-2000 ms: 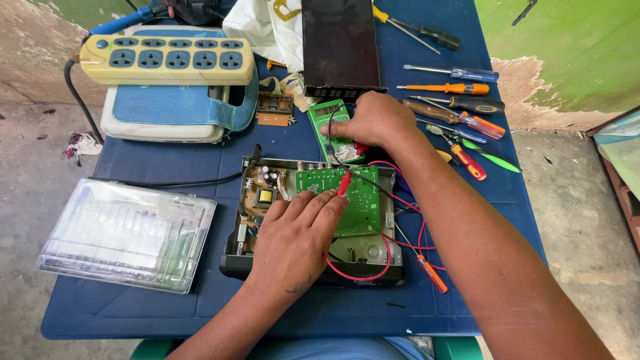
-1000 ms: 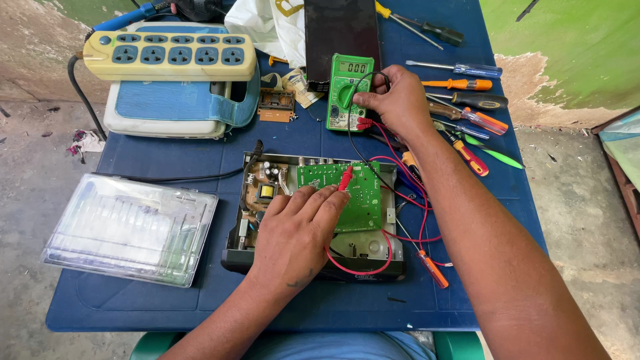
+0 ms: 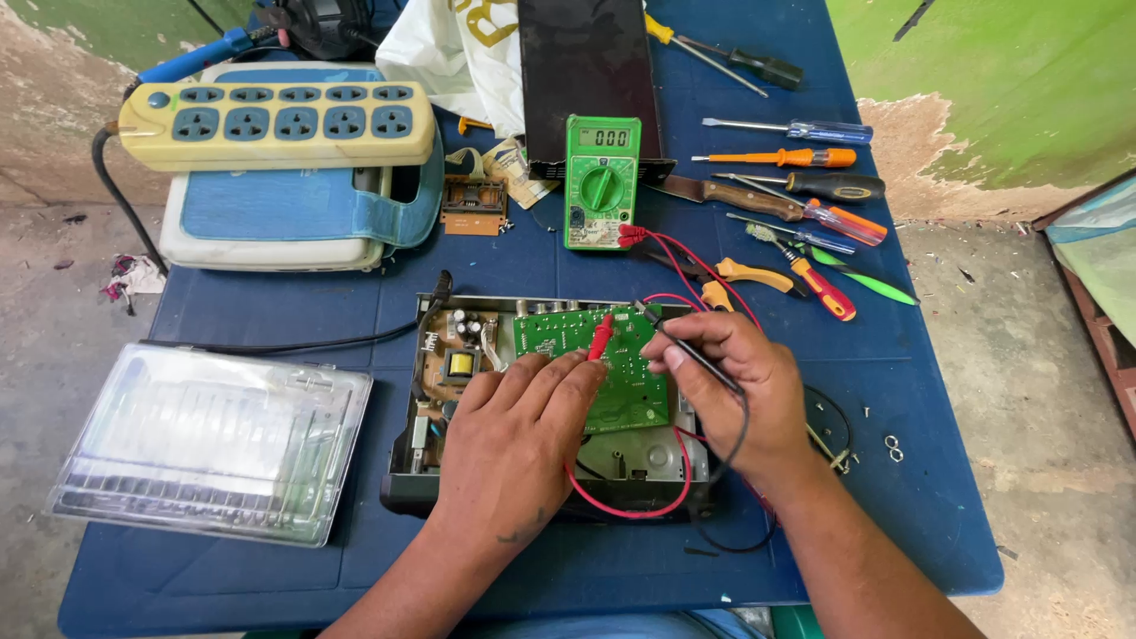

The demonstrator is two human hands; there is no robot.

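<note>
My left hand [image 3: 524, 422] rests on the green circuit board [image 3: 635, 390], its fingers on a red test probe [image 3: 601, 337] that lies over the board's upper middle. In my right hand [image 3: 737, 382] is a black test probe [image 3: 701, 355], its tip near the board's upper right corner. The board lies tilted over an open metal chassis [image 3: 408, 444], where a brown power board [image 3: 435, 382] shows on the left. Above it, the green digital multimeter [image 3: 603, 182] leans upright against a black metal cover [image 3: 590, 80], its display reading zeros and red leads plugged in.
A clear plastic case [image 3: 213, 439] lies left of the chassis. Behind it a yellow power strip [image 3: 275, 124] sits on a blue and white case [image 3: 275, 213]. Screwdrivers [image 3: 781, 158], a wooden-handled knife [image 3: 750, 200] and pliers [image 3: 754, 275] lie at right, with loose nuts [image 3: 894, 448] nearer.
My right hand has left the multimeter and come down to the board, now with the black probe in it. The multimeter display, covered two seconds ago, is in full view. My left hand has stayed put.
</note>
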